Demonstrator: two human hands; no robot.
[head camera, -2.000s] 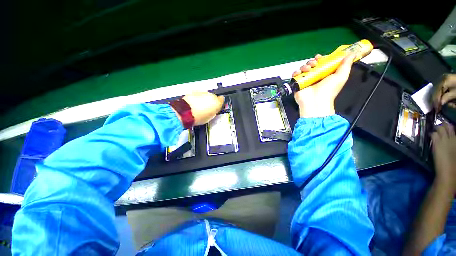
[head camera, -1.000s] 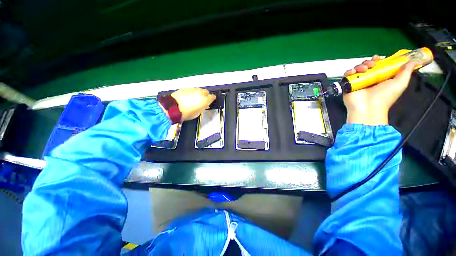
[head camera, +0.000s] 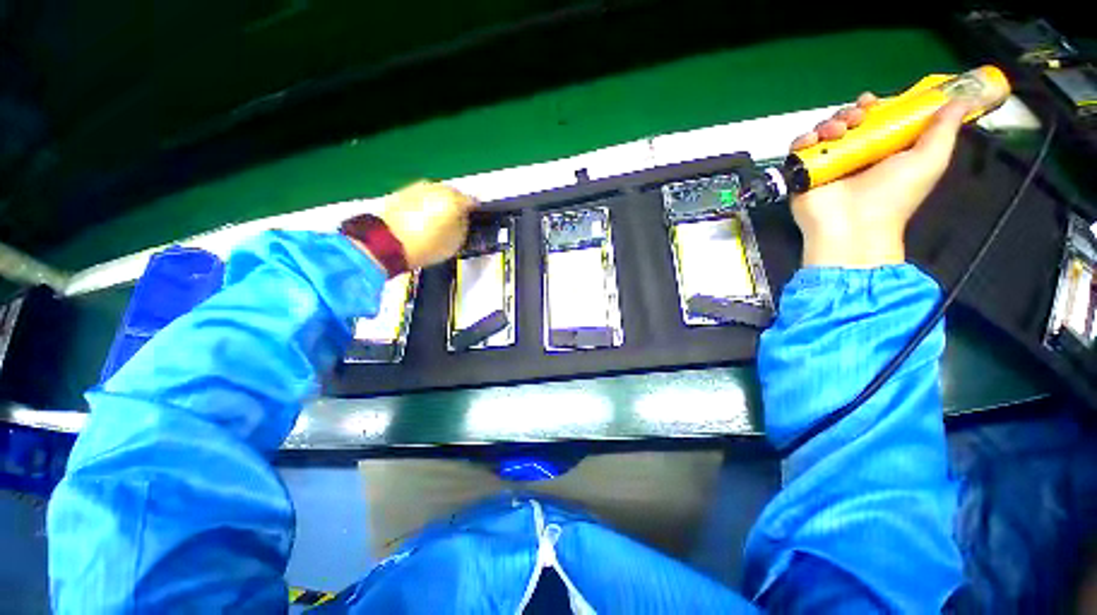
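Note:
The black foam tray lies on the bench and holds several opened phones, among them a middle phone and a right-hand phone. My right hand grips the yellow electric screwdriver. Its black nose points left at the upper right corner of the right-hand phone; I cannot tell if the bit touches. My left hand, with a dark red wristband, is at the tray's upper left edge, above the left phones. Its fingertips are bunched; whether they hold anything is hidden.
A blue parts bin stands at the left of the bench. The black cable hangs across my right forearm. Another black tray with a phone lies at the right. More trayed phones show at the top right.
Since the first frame, the whole tray has come into view and the neighbour's hands have left it. Since one second ago, my left hand has moved from over a phone to the tray's upper edge.

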